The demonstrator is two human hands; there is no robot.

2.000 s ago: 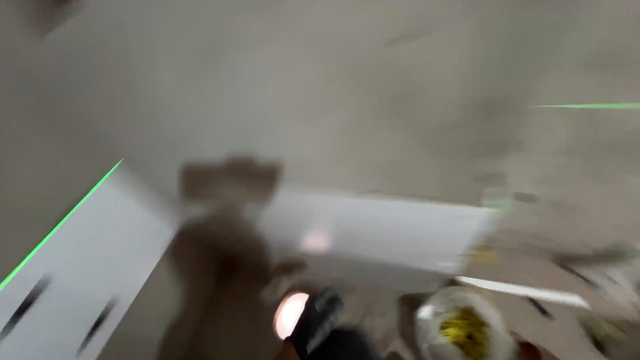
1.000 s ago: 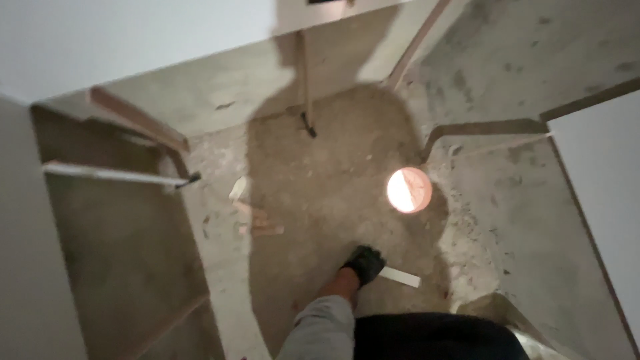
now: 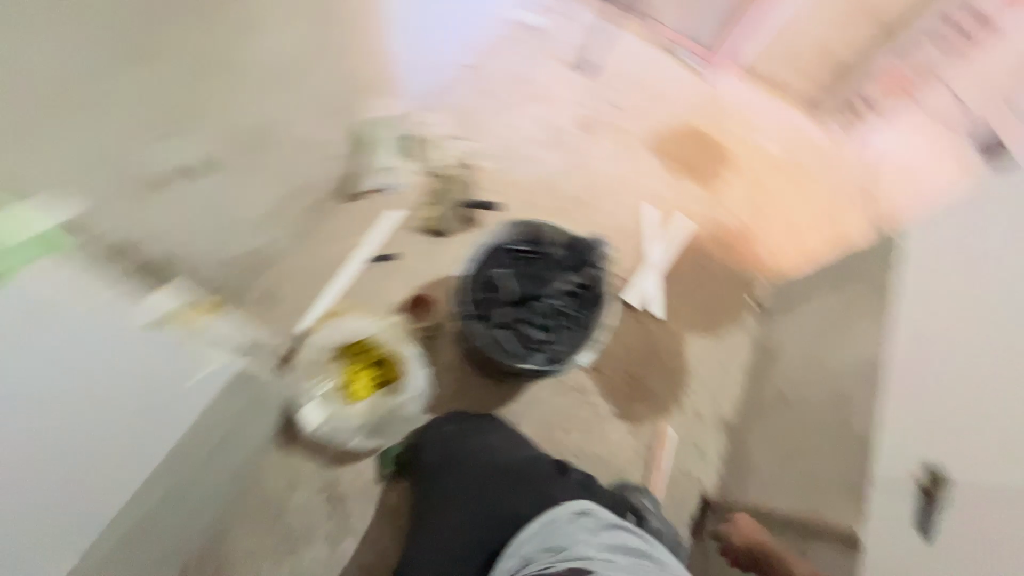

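The view is strongly blurred. At the bottom right, what looks like my right hand (image 3: 744, 538) is partly cut off by the frame edge; its fingers are too blurred to read, and nothing is clearly seen in it. My left hand is not visible. Left of the right hand are my dark-clad leg (image 3: 480, 488) and light grey clothing (image 3: 588, 540). Beyond the leg stands a round bucket (image 3: 534, 298) with dark contents. To its left is a whitish bucket or bag (image 3: 360, 428) holding something yellow (image 3: 366, 370).
Two white strips (image 3: 656, 260) lie crossed right of the dark bucket. Another long white strip (image 3: 352, 268) lies to the left on the floor. Pale panels stand at the left (image 3: 104, 384) and right (image 3: 952, 344). Blurred items (image 3: 444, 196) sit farther back.
The view has swung widely, from the floor with a round lit spot to the buckets. The black-gloved hand seen near a white strip one second ago is not identifiable now.
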